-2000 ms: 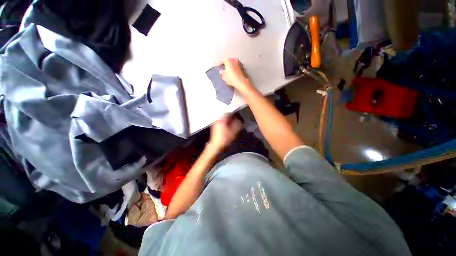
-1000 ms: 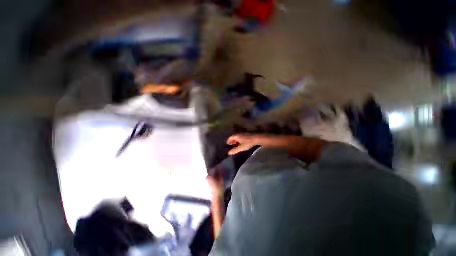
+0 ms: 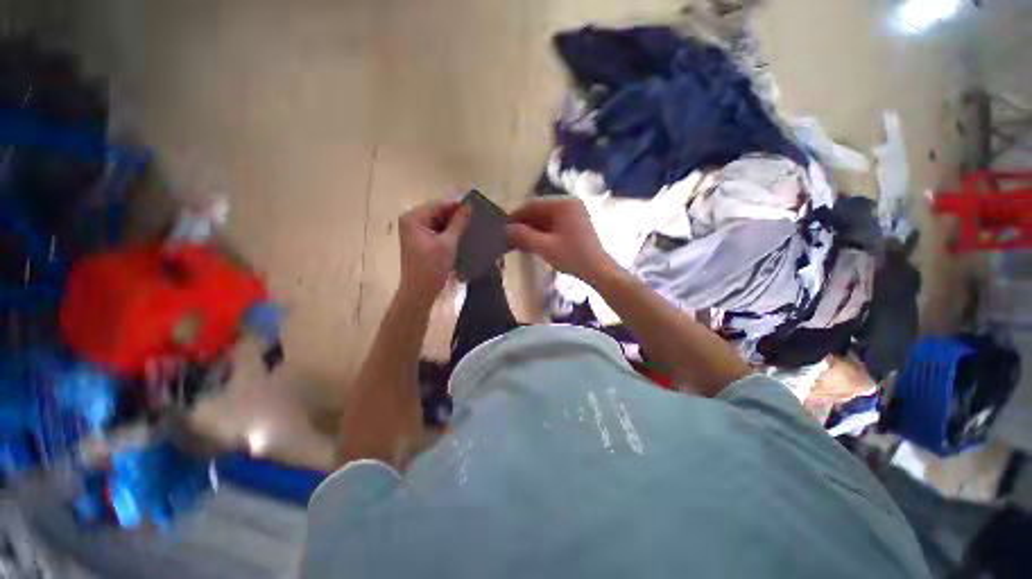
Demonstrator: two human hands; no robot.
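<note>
A small dark grey cut piece (image 3: pixel 483 235) is held up in front of my body, over the floor. My left hand (image 3: pixel 431 247) pinches its left edge between thumb and fingers. My right hand (image 3: pixel 555 234) pinches its right edge. The piece hangs between the two hands. Its lower end lies near a dark shape at my waist, and I cannot tell exactly where it ends.
A large heap of fabric offcuts (image 3: pixel 724 243) lies on the floor ahead and to the right. A red plastic stool (image 3: pixel 158 305) stands at left. A blue crate (image 3: pixel 930 394) and a red frame (image 3: pixel 985 212) are at right. A blue bar (image 3: pixel 272 476) is at lower left.
The view has turned from the white table with shears and iron to the floor with the offcut heap. My right hand has joined my left on the grey piece, now lifted off the table.
</note>
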